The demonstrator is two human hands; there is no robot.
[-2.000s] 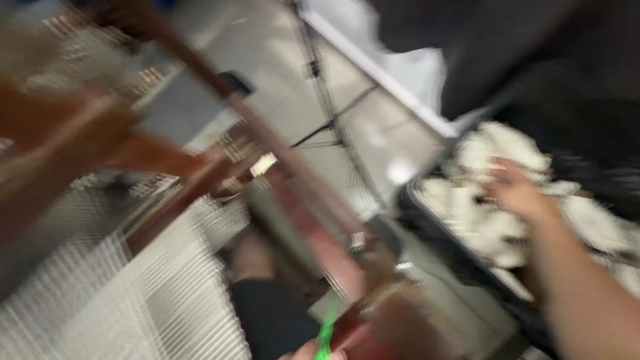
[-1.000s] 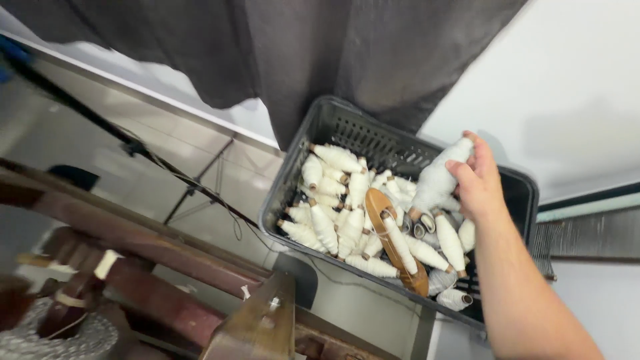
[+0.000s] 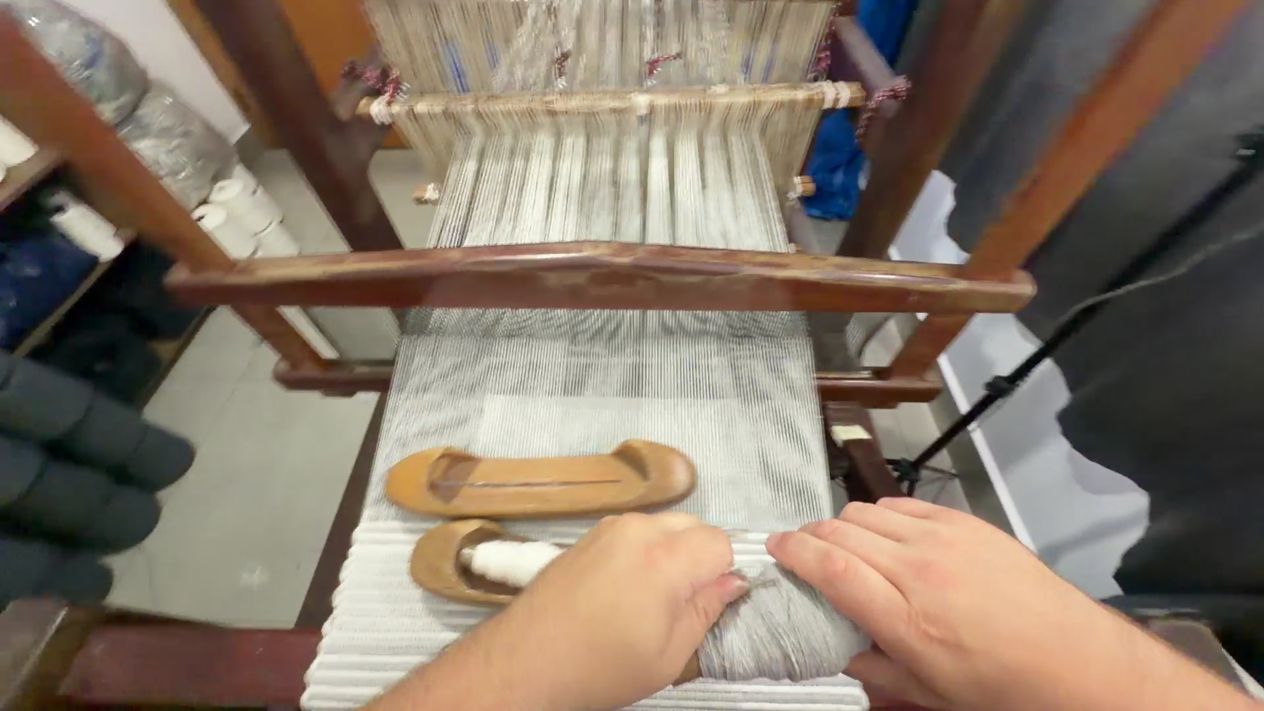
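Over the ribbed white cloth [image 3: 395, 612] on a wooden floor loom, my right hand [image 3: 928, 583] grips a large bobbin of pale grey yarn [image 3: 780, 627]. My left hand [image 3: 652, 592] is at the bobbin's left end, thumb and forefinger pinched together on the yarn. An empty wooden boat shuttle [image 3: 543, 484] lies across the warp threads [image 3: 612, 365], just beyond my left hand. Nearer me, a second wooden shuttle [image 3: 434, 563] holds a white bobbin [image 3: 513, 563]; my left hand and forearm hide its right part.
The loom's wooden beater bar [image 3: 602, 276] spans the warp. Beyond it is a thin rod [image 3: 612, 102] with cord ties. At the left are yarn cones [image 3: 227, 222] and dark rolls [image 3: 79, 464]. A black tripod [image 3: 997, 385] and dark curtain [image 3: 1165, 375] stand at the right.
My right hand has moved from the black basket of bobbins to over the loom's cloth. Both hands are now at the grey bobbin. The view has swung from the basket to the loom.
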